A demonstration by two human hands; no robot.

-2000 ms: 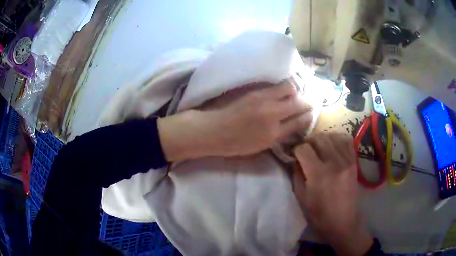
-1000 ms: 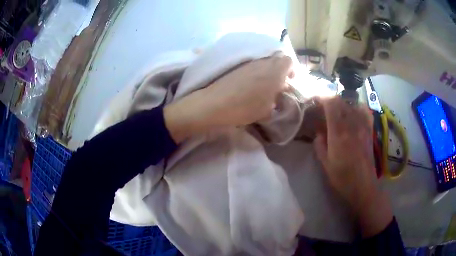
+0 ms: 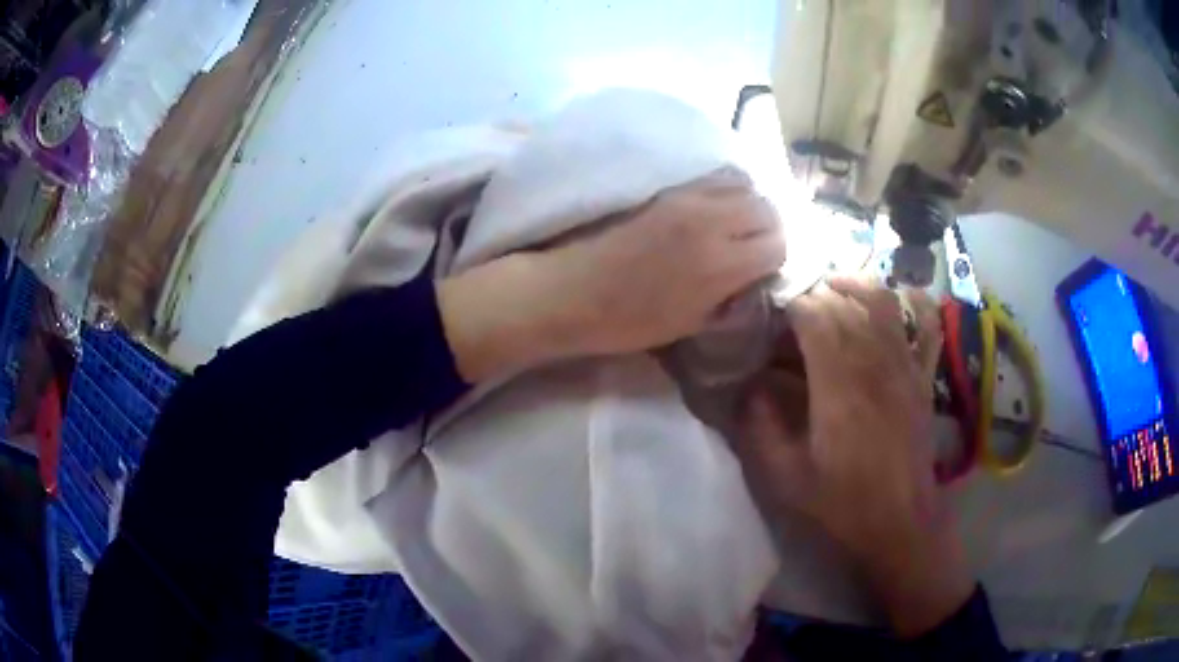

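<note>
A pale, bunched garment piece (image 3: 582,479) lies on the white table and hangs over its front edge. My left hand (image 3: 647,278) lies on top of it, fingers curled on the cloth beside the bright needle area of the sewing machine (image 3: 879,104). My right hand (image 3: 860,401) is at the right edge of the cloth, fingers spread and bent, near the needle area; whether its fingertips grip the cloth is hidden. Glare hides the presser foot and needle.
Scissors with one red and one yellow handle (image 3: 1012,395) lie right of my right hand. A blue-lit handheld device (image 3: 1120,375) is at the far right. Blue crates (image 3: 330,608) are below the table edge. Clear plastic and a purple wheel (image 3: 58,114) are upper left.
My right hand has moved from the cloth's edge out toward the scissors, then back left to the cloth. My left hand has shifted slightly left. Cloth between the hands has been folded over.
</note>
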